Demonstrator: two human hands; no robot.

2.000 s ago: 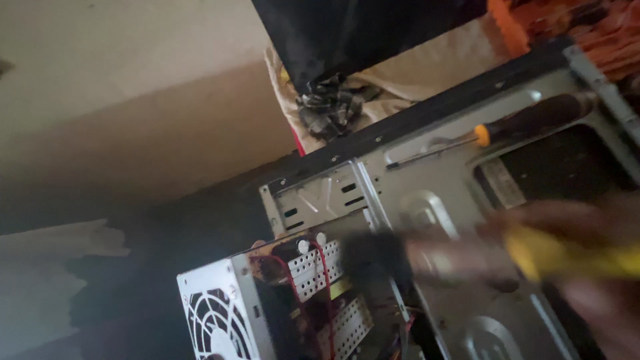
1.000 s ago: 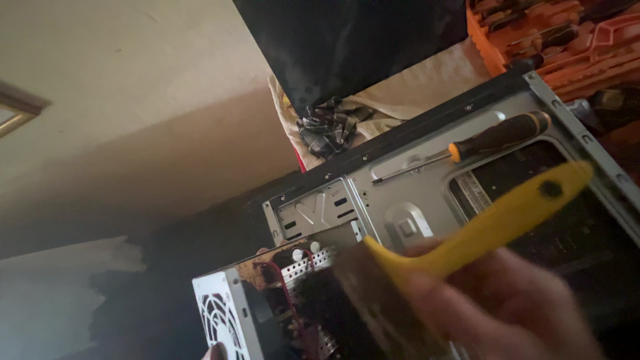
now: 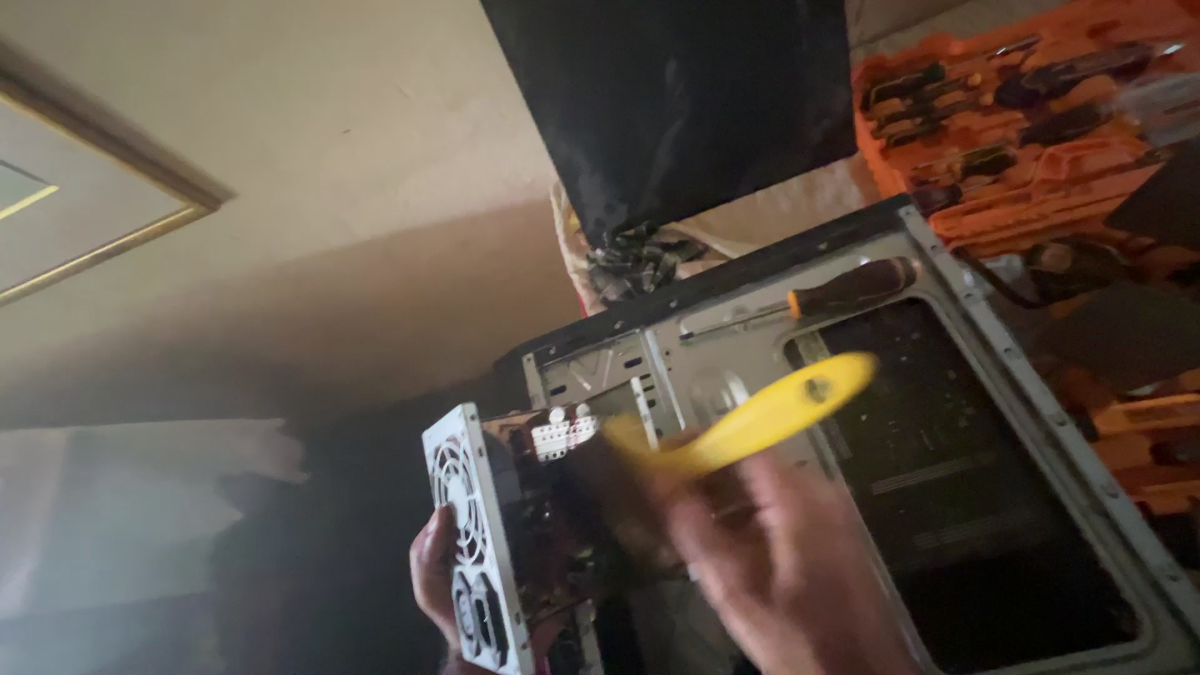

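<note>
An opened computer power supply unit [image 3: 473, 534], with a fan grille on its metal end plate, is tilted over the lower middle of the view. My left hand [image 3: 434, 572] grips that plate from its left side. My right hand [image 3: 778, 553] holds a brush by its yellow handle [image 3: 787, 408], and the blurred dark bristles are over the exposed circuit parts and white perforated heat sink [image 3: 562, 437]. Whether the bristles touch them cannot be told. Beyond my hands lies a metal computer case [image 3: 694, 361], with a screwdriver [image 3: 844, 289] resting on it.
An orange tool case [image 3: 947, 187] with several tools stands at the upper right. A dark panel [image 3: 694, 103] and a crumpled checked cloth [image 3: 637, 262] lie behind the computer case. A framed picture [image 3: 150, 187] is at the upper left, on the wall.
The power supply is more tilted than before, its fan plate seen more edge-on. My left hand now shows clearly on the plate. The view has shifted, showing more of the tool case and frame.
</note>
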